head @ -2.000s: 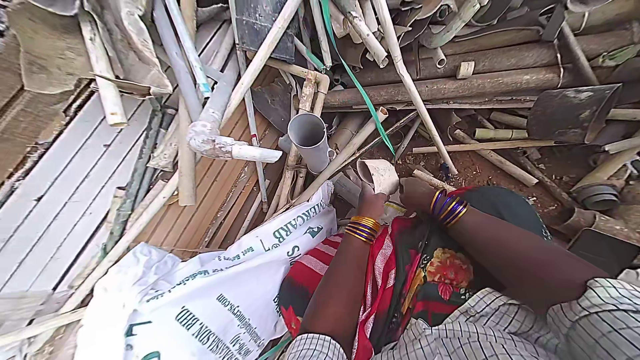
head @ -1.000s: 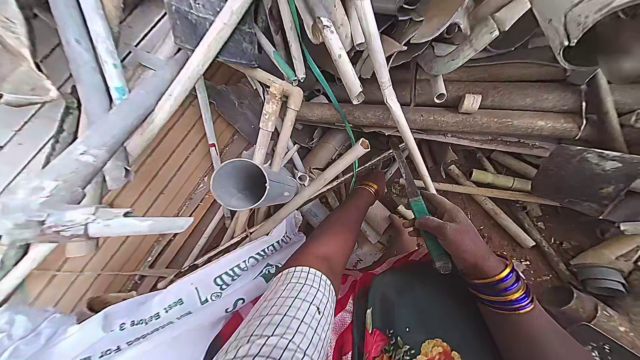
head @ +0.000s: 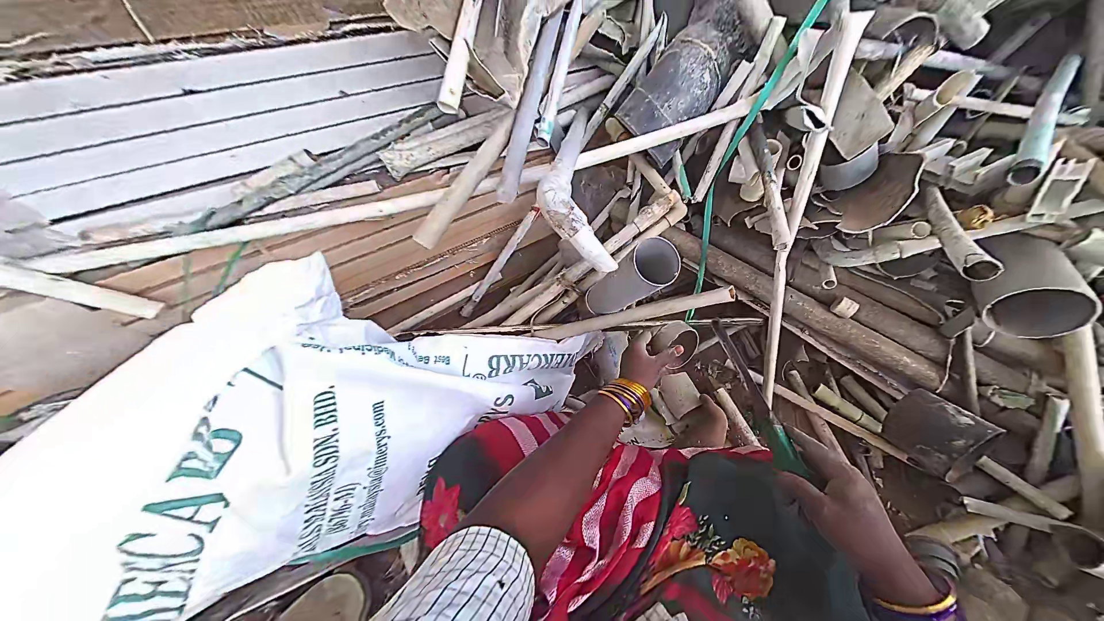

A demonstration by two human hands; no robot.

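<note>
My left hand, with yellow bangles at its wrist, grips a short grey-beige pipe piece beside the white sack. In my right hand is a green-handled knife or saw; its long dark blade points up and left, away from me. Just beyond the left hand a wider grey plastic pipe shows its open end. A pale thin pipe lies between that pipe and my left hand. More short pipe pieces lie below my left hand, near a foot.
A white printed woven sack spreads at left. Behind it lie brown slats and white panels. Scrap pipes pile up ahead and at right, with a long pale strip, a green strap and a wide pipe.
One second ago my left hand was down among the scraps; now it holds a short pipe piece. The knife or saw stays in my right hand, which held none two seconds ago. The view has shifted.
</note>
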